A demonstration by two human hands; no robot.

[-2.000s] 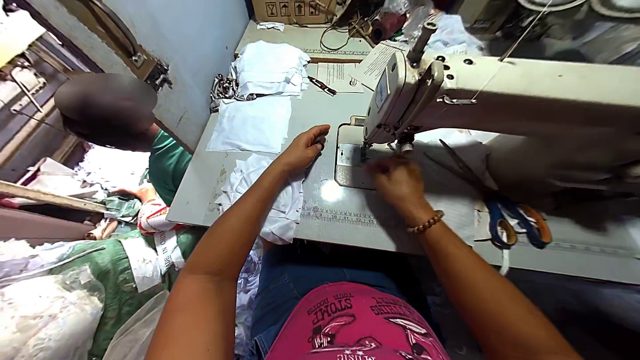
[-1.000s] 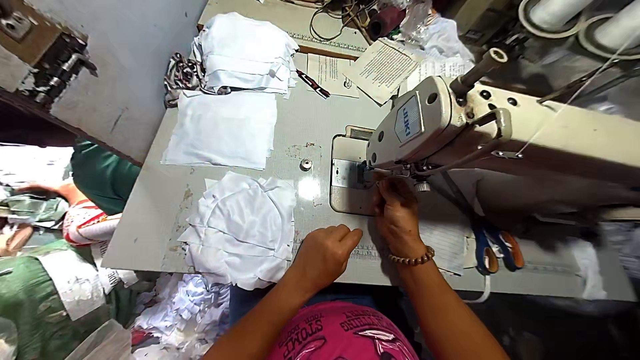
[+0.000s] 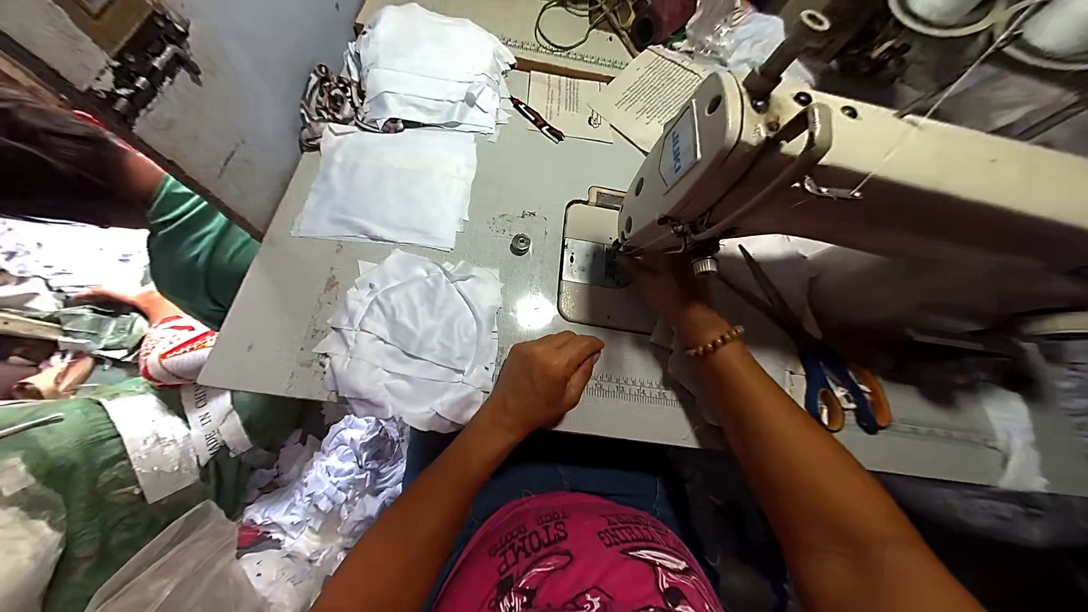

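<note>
An industrial sewing machine [image 3: 850, 170] stands on the table, its head at the centre right. My right hand [image 3: 667, 285] is under that head, close beside the needle and presser foot area; its fingers are in shadow, so what they touch is hidden. Near the table's front edge, my left hand [image 3: 548, 374] is curled with fingers together, and I cannot tell if it pinches anything. A small metal bobbin [image 3: 520, 244] lies left of the needle plate [image 3: 586, 263]. White round-cut fabric pieces [image 3: 416, 336] lie left of my left hand, with a stack of white cloth squares [image 3: 391, 187] behind them.
Blue-handled scissors [image 3: 837, 391] lie right of my right forearm. Another white cloth pile [image 3: 433, 68], thread snips [image 3: 537, 119] and printed papers [image 3: 650, 98] are at the back. A person in a green sleeve [image 3: 200, 246] is at the left. Fabric scraps [image 3: 331, 501] are heaped below the table.
The left hand has gone from beside the needle plate to the front edge and curled up. The bobbin shows on the table since one second ago. The view has shifted closer.
</note>
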